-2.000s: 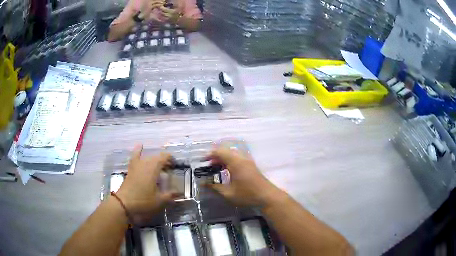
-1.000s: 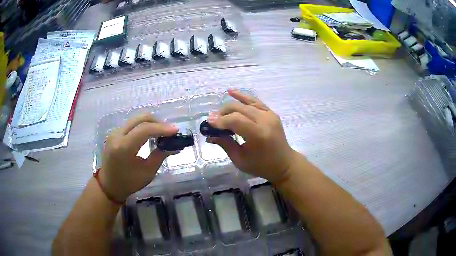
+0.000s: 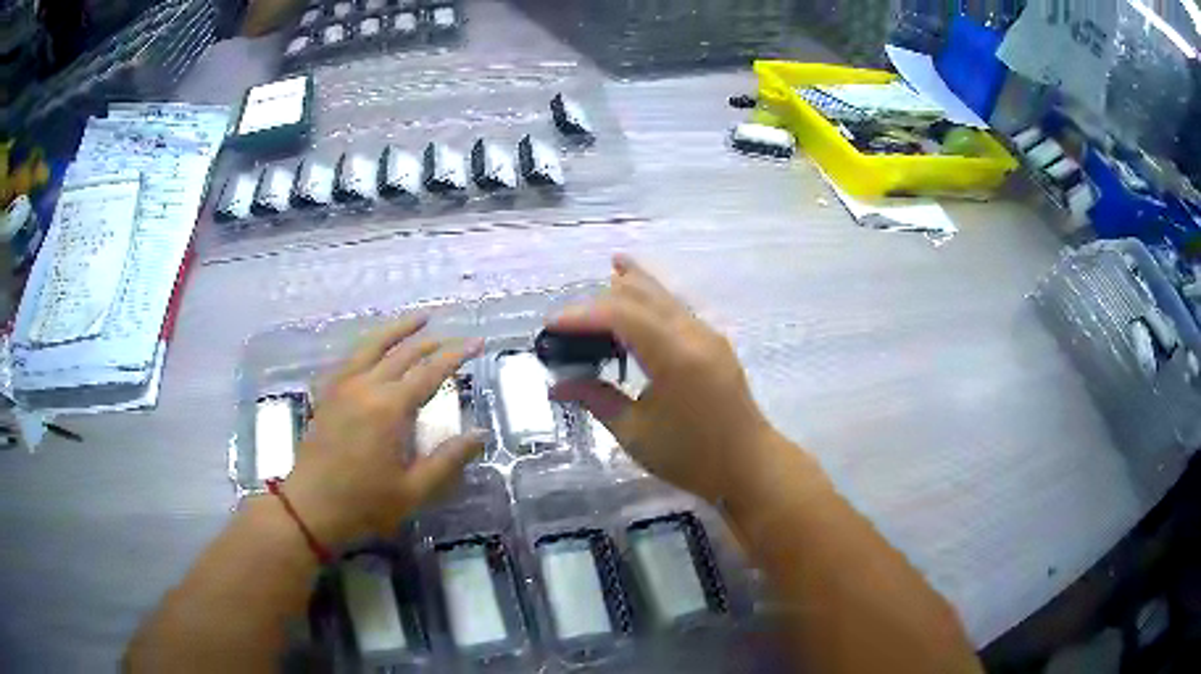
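My right hand [image 3: 645, 375] holds a battery pack [image 3: 580, 348] between thumb and fingers, its dark edge facing me, above the clear blister tray [image 3: 507, 494]. My left hand [image 3: 395, 428] is over the tray with its fingers apart and no pack seen in its grip. White packs with black edges lie in the tray pockets: one at the far left [image 3: 277, 437], one between my hands [image 3: 527, 395], and several in the near row [image 3: 574, 583]. The fingers partly hide other packs under both hands.
Behind lies another clear tray with a row of tilted packs [image 3: 400, 171] and a dark-framed box [image 3: 274, 111]. Record sheets [image 3: 92, 263] lie at left. A yellow parts bin [image 3: 909, 174] with a loose pack [image 3: 763, 140] beside it stands back right. A clear bin [image 3: 1120, 329] is at right.
A second ago each hand held a dark-edged pack. My left hand has let go and spread its fingers; a pack now lies in the pocket between the hands. My right hand still holds its pack.
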